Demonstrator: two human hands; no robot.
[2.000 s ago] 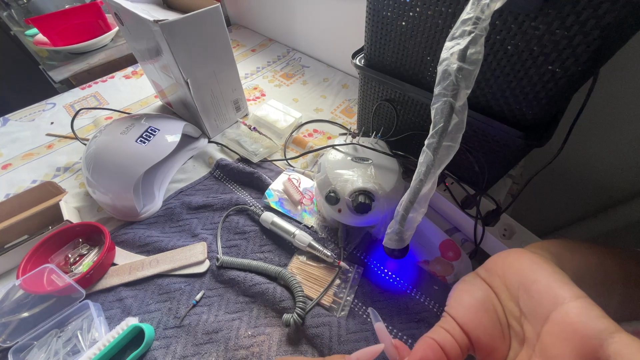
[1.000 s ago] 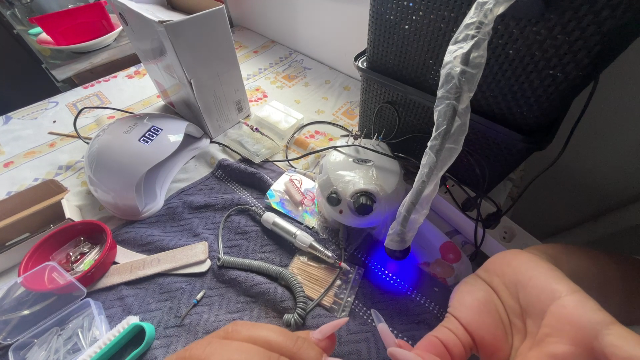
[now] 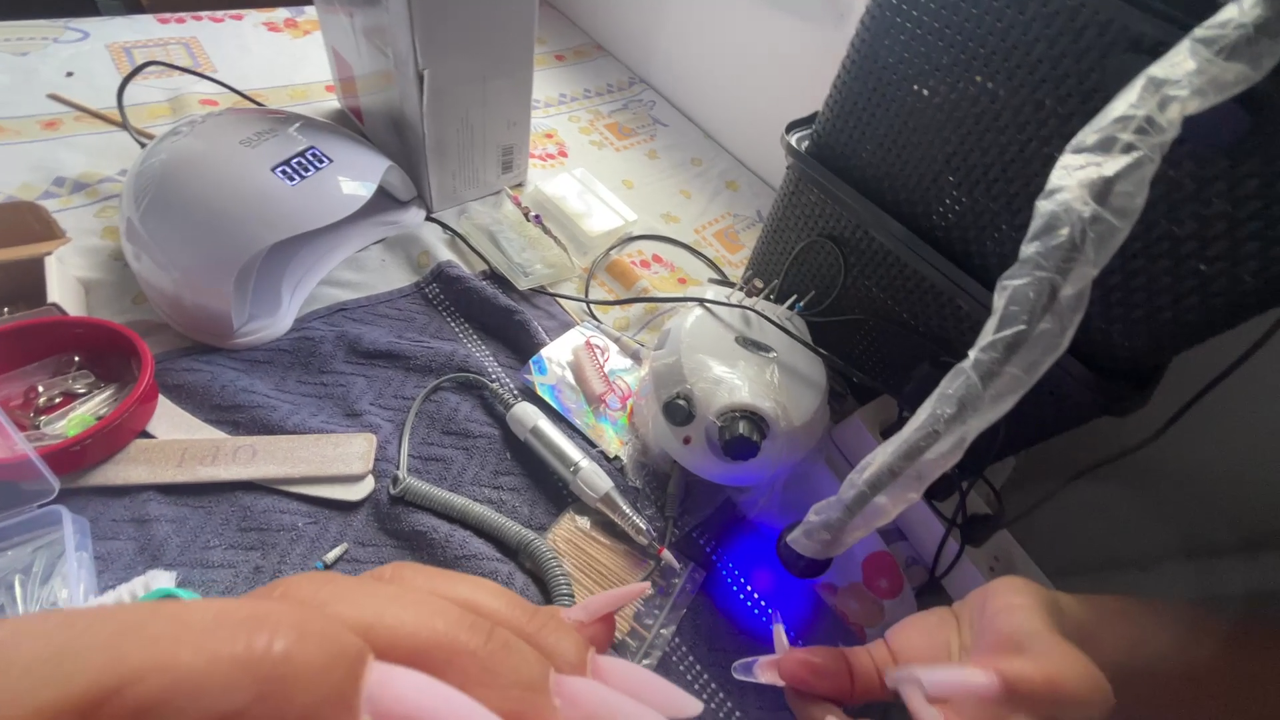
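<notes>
My left hand (image 3: pixel 470 630) reaches in from the lower left, back upward, its fingers stretched rightward with long pale-pink nails; nothing shows between them, though its underside is hidden. My right hand (image 3: pixel 960 650) is at the lower right with curled fingers. Long clear nail tips (image 3: pixel 762 670) show at its fingertips, below a blue-violet light spot; whether it grips anything is unclear. Above it hangs a plastic-wrapped flexible lamp neck (image 3: pixel 1040 270). A nail drill handpiece (image 3: pixel 570 455) lies across a bag of wooden sticks (image 3: pixel 600 560), next to a plastic-wrapped white drill control unit (image 3: pixel 735 390).
A white nail lamp (image 3: pixel 240 230) stands at left before a grey box (image 3: pixel 475 100). Nail files (image 3: pixel 250 458), a red bowl (image 3: pixel 140 400) and a drill bit (image 3: pixel 332 555) are nearer. Black woven baskets (image 3: pixel 930 170) and cables (image 3: pixel 960 560) lie to the right.
My left hand has come in from the bottom edge and covers more of the lower left. My right hand has turned and its fingers are now curled. The view has shifted closer.
</notes>
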